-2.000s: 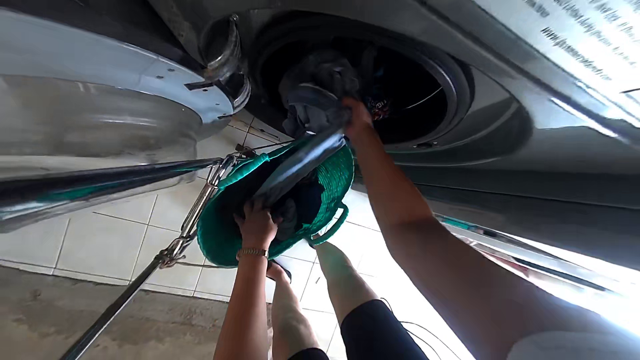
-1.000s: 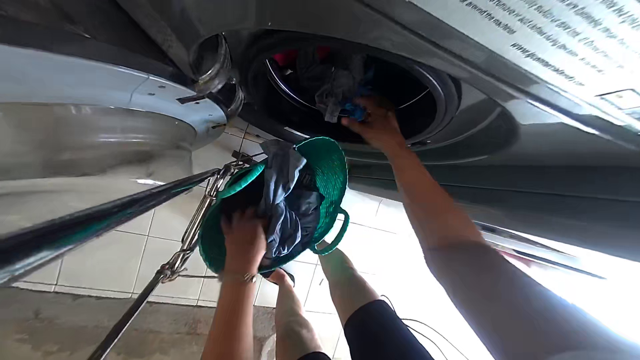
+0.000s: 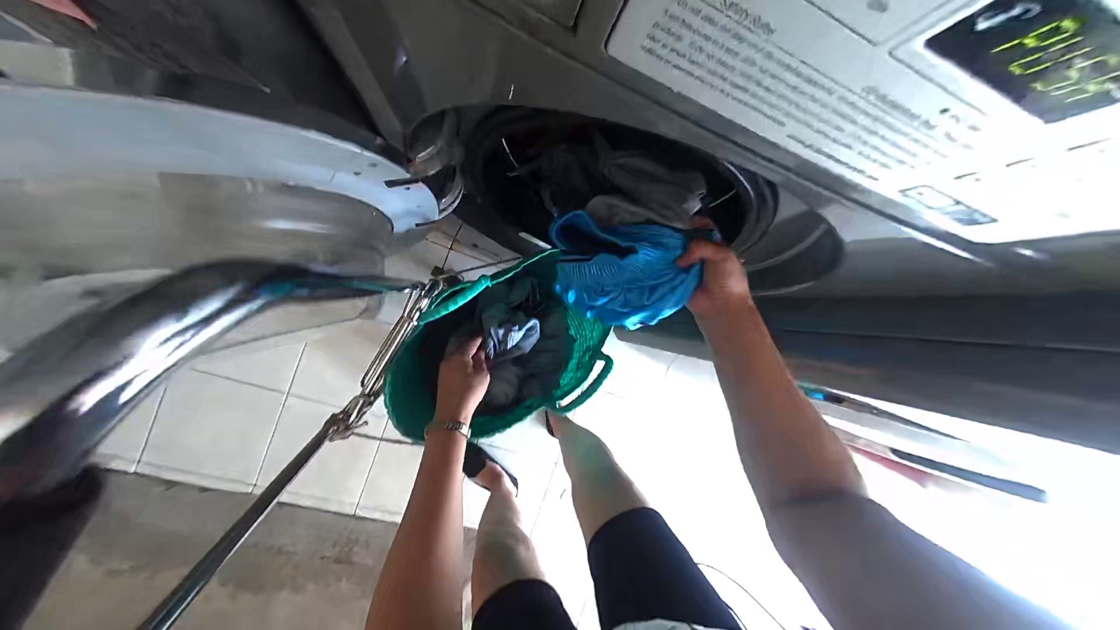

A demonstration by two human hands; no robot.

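Observation:
My right hand (image 3: 717, 271) grips a blue cloth garment (image 3: 626, 276), which hangs between the round opening of a front-loading machine (image 3: 761, 206) and a green woven basket (image 3: 407, 385). Grey clothes (image 3: 647, 184) lie inside the drum, just behind the blue garment. Inside the basket, my left hand (image 3: 464, 372) rests by a light grey cloth (image 3: 514, 337) on top of darker laundry (image 3: 542, 359); its fingertips are partly hidden, so whether it pinches the cloth cannot be told.
The machine's round door (image 3: 289, 206) stands open on the left. A metal rod (image 3: 236, 529) with cord (image 3: 372, 385) wound on it runs beside the basket. Above the drum is a panel (image 3: 787, 96) bearing writing and a lit display. My feet and legs are on the tiled floor (image 3: 219, 429) below.
My right hand has come out of the drum with the blue garment, now over the basket's edge. The dark cloth that stood up from the basket a second ago lies lower in it.

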